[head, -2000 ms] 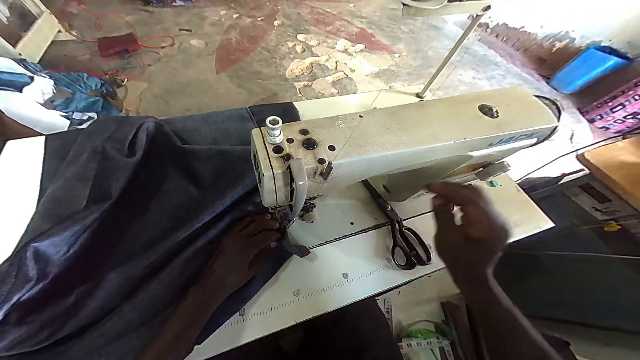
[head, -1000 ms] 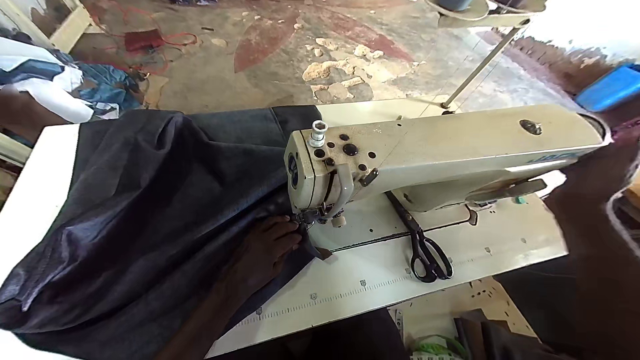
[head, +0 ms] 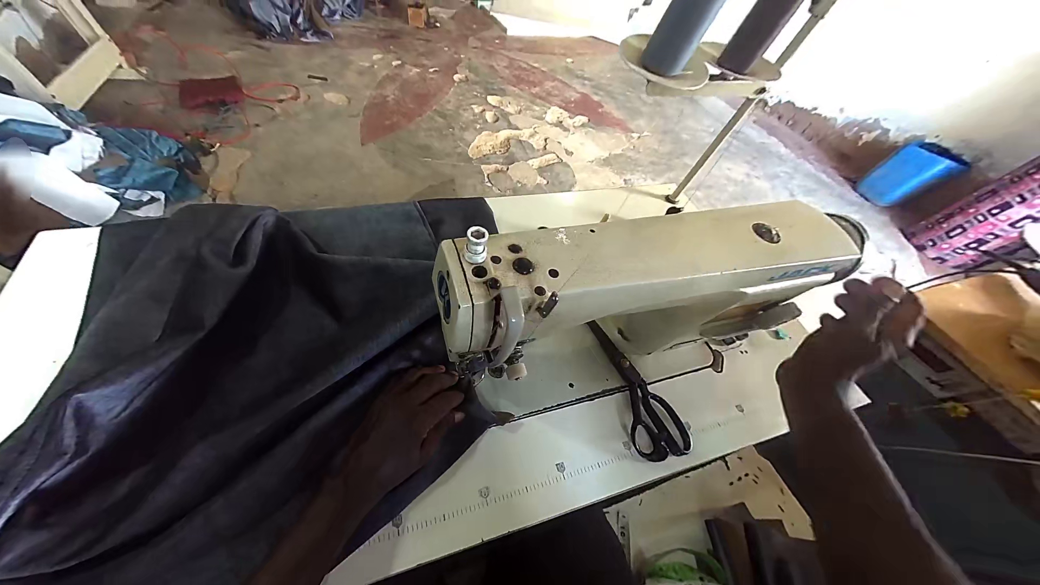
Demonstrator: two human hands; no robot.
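Observation:
A Jack industrial sewing machine stands on a pale sewing table with a printed ruler along its front edge. Dark cloth covers the table's left part and runs under the needle area. My left hand lies flat on this cloth, its fingertips close to the presser foot. Raised near the handwheel at the machine's right end is my right hand, fingers bent; whether it pinches something small cannot be made out. Black-handled scissors rest on the table below the machine arm, their blades partly hidden by it.
Two thread cones sit on a stand behind the machine. A blue bin is on the floor at the right, near a wooden surface. Crumpled white and blue cloth lies at the left, beside part of another person's arm.
My right hand was over the table near the scissors two seconds ago, then at the machine's right end; now it is raised beside the handwheel. My left hand stays on the cloth by the needle.

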